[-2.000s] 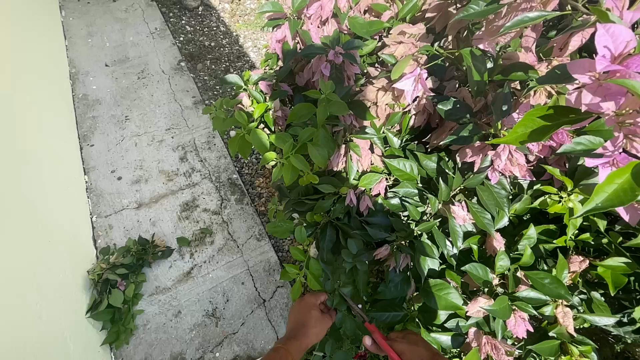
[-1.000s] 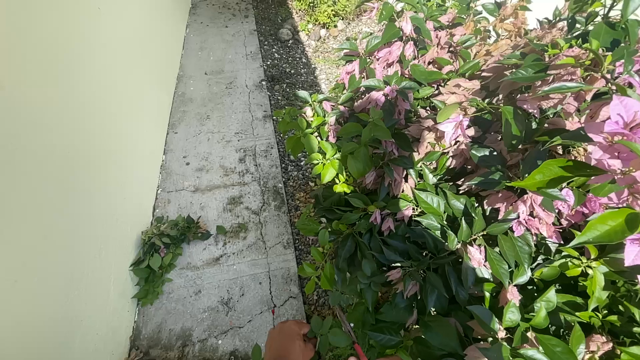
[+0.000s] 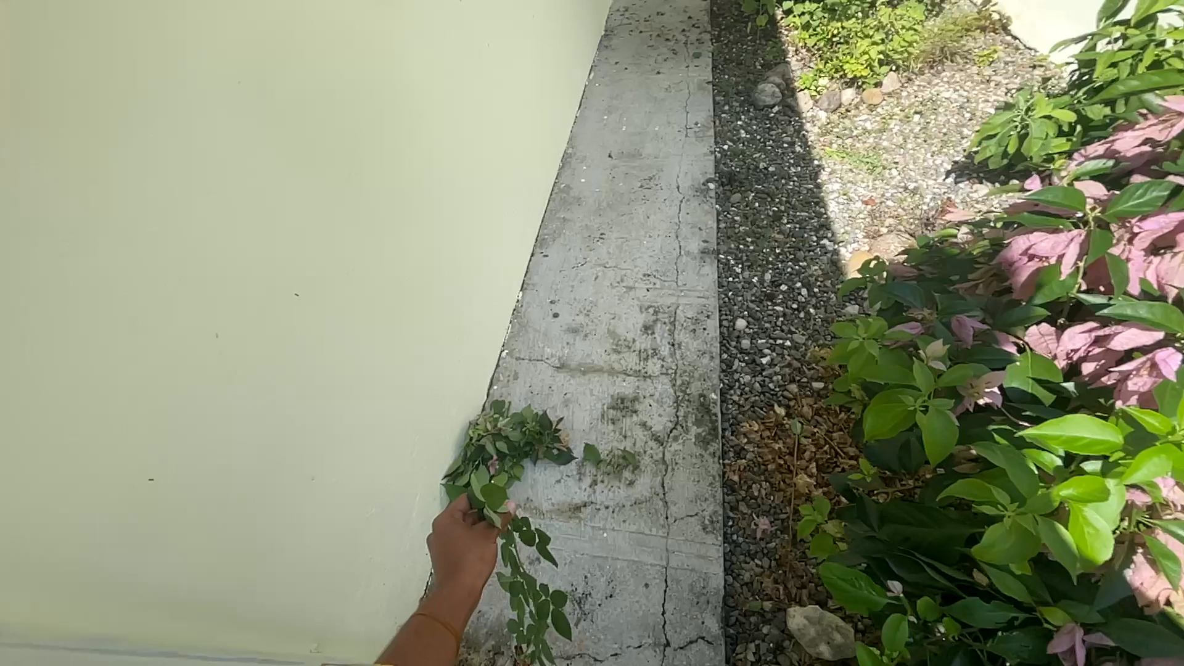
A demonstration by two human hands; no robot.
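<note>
My left hand (image 3: 462,546) is closed around a cut leafy stem (image 3: 529,583), whose lower part hangs down over the concrete walkway. Just beyond the fingers, a pile of leafy cuttings (image 3: 509,439) lies on the concrete against the pale wall, and the leaves in my hand overlap it. My right hand and the red-handled cutting tool are out of view. On the right stands the bougainvillea bush (image 3: 1082,435) with green leaves and pink bracts.
A pale green wall (image 3: 277,277) rises along the left side of the cracked concrete walkway (image 3: 638,231). Gravel (image 3: 768,240) with dry leaves runs between walkway and bush. A larger stone (image 3: 820,633) lies at the bush's foot, and low green plants (image 3: 856,37) grow farther off.
My left hand has moved left from beside the bush to the pile by the wall, with a stem in it. My right hand and the red-handled tool have left the view, which has swung left.
</note>
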